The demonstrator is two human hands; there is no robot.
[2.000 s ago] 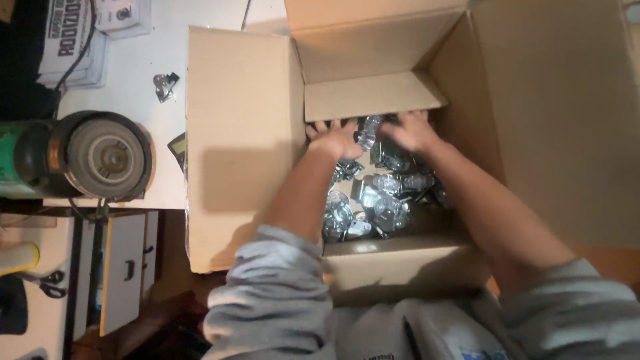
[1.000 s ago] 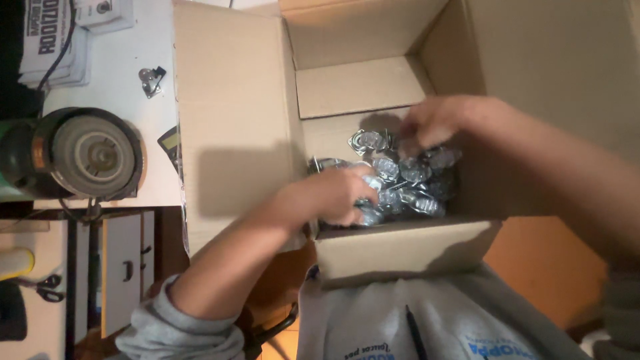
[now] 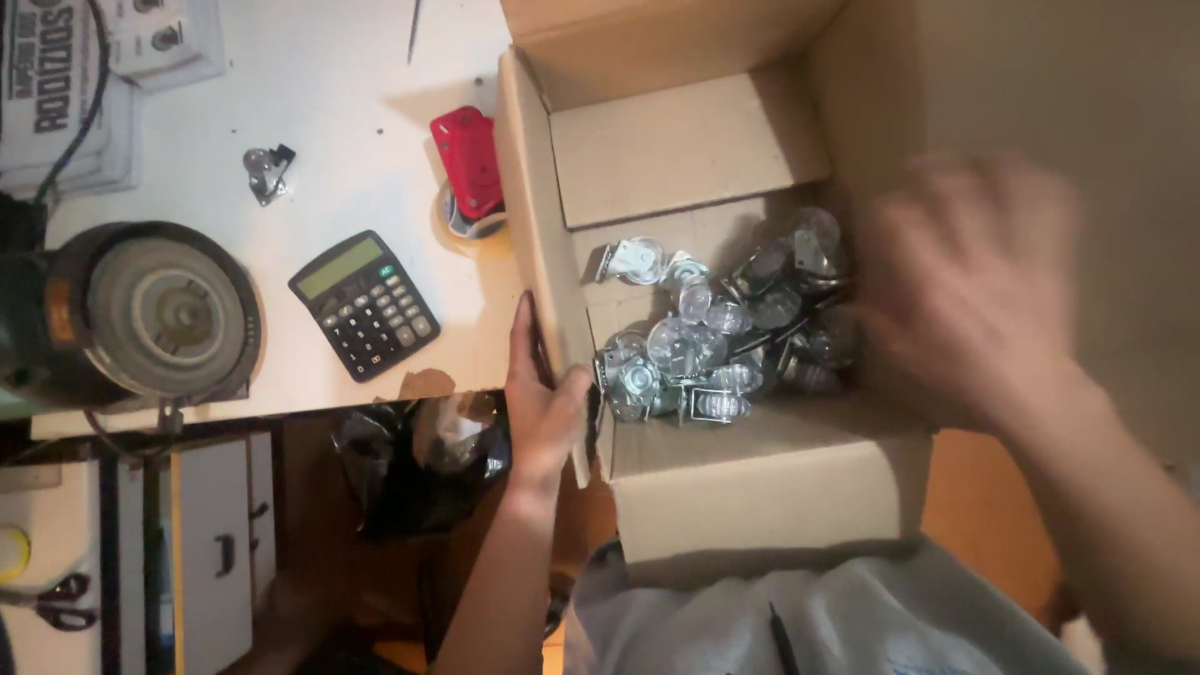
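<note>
An open cardboard box (image 3: 689,150) holds a loose pile of clear-wheeled swivel casters with metal plates (image 3: 694,337), mostly toward its near and right parts. My left hand (image 3: 544,403) grips the box's left flap, thumb on one side and fingers on the other. Blurred by motion, my right hand (image 3: 970,272) is over the box's right side, beside the casters; nothing can be made out in it, and how its fingers are set is unclear. One more caster (image 3: 267,175) lies apart on the white table.
On the white table (image 3: 347,56) are a calculator (image 3: 366,305), a red part (image 3: 469,159) on a tape roll, stacked printed cartons (image 3: 169,47) and a round machine (image 3: 173,314). A black plastic bag (image 3: 403,469) is below the table edge. Scissors (image 3: 61,600) lie lower left.
My left hand has left the casters and now holds the left flap, which stands folded up, uncovering the calculator and red part. My right hand has moved right, away from the casters.
</note>
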